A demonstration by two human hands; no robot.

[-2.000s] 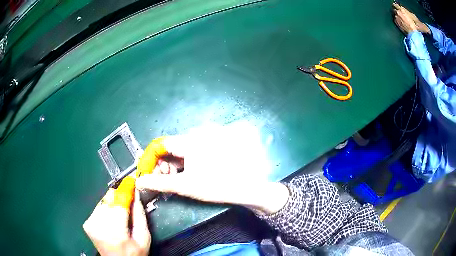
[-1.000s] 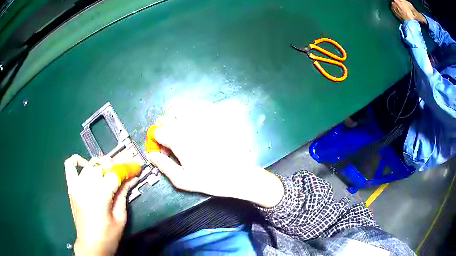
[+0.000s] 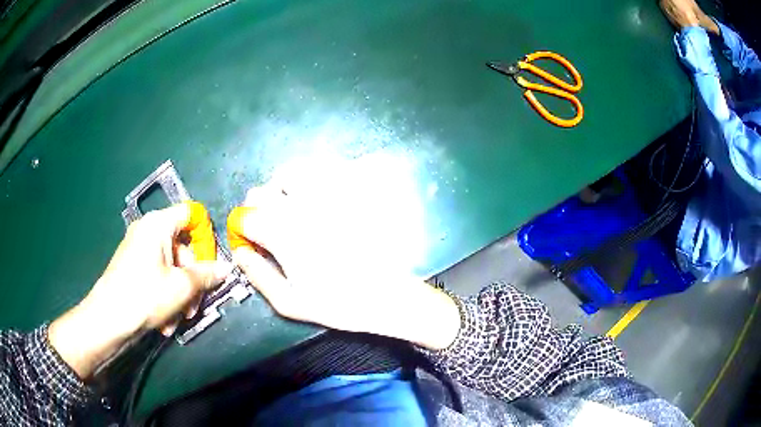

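Observation:
The grey housing [image 3: 156, 182] lies on the green bench at the left, its window end pointing up and away. Its slotted end [image 3: 219, 308] shows below my fingers. My left hand [image 3: 152, 260], with an orange cot on a fingertip, lies over the middle of the housing, fingertips pressed together on it. My right hand [image 3: 321, 242], washed out by glare, has its orange-covered fingertip at the housing's right edge. Whether it pinches something small cannot be seen. A black cable [image 3: 143, 371] runs down from under my left hand.
Orange-handled scissors [image 3: 546, 87] lie open on the green bench [image 3: 400, 50] at the upper right. A person in a blue sleeve [image 3: 708, 92] is at the far right, one hand on the bench. A blue stool [image 3: 597, 250] stands beyond the bench edge.
My left hand has moved up over the housing's middle, covering part of the window, and its checked sleeve now shows. My right fingertips have shifted slightly left. The black cable has come into view.

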